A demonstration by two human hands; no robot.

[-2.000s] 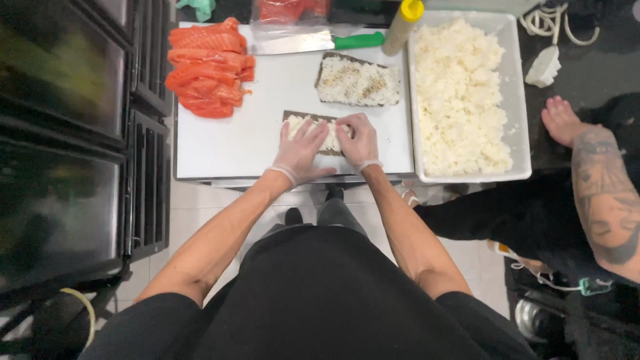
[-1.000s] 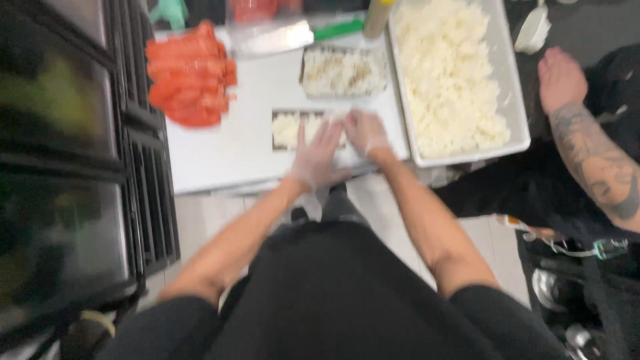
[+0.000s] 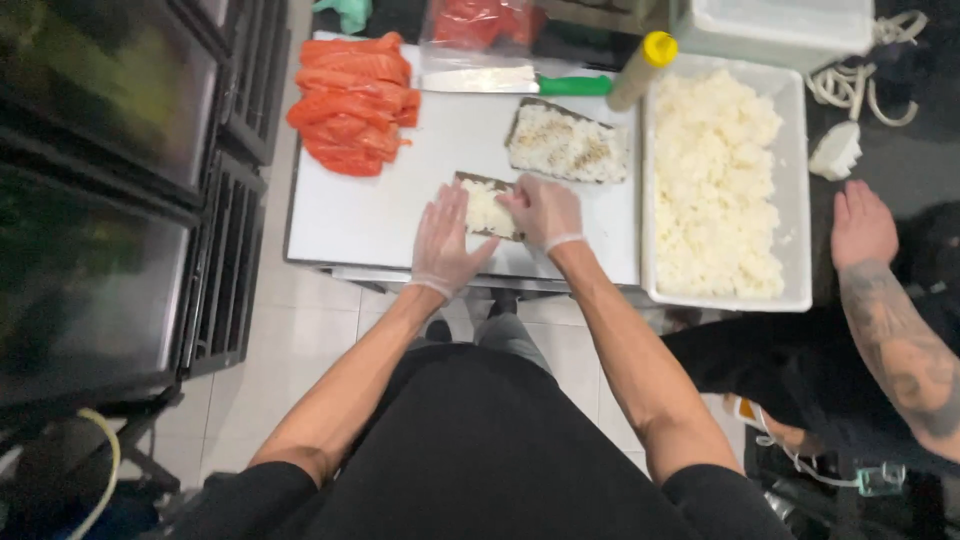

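A small nori sheet with white rice [image 3: 489,210] lies on the white cutting board [image 3: 352,217] in front of me. My left hand [image 3: 445,238], in a clear glove, rests flat along its left end with the fingers extended. My right hand [image 3: 546,210], gloved too, has curled fingers pressing on the rice at the right end; whether they pinch any rice is hidden. Just behind, a second nori sheet [image 3: 568,142] bears rice sprinkled with seeds. Sliced salmon [image 3: 351,105] is piled at the board's back left. A white tub [image 3: 801,187] of cooked rice [image 3: 716,187] stands right of the board.
Along the board's back edge lie a green-handled knife [image 3: 517,81] and a yellow-capped bottle [image 3: 637,71]. Behind are a plastic bag of red food [image 3: 480,26] and a lidded container [image 3: 776,30]. A co-worker's tattooed arm [image 3: 892,322] rests at right, near a white scoop [image 3: 835,152].
My left hand has shifted from lying over the rice to the sheet's left end. The right hand stays at the right end. The view has shifted between frames.
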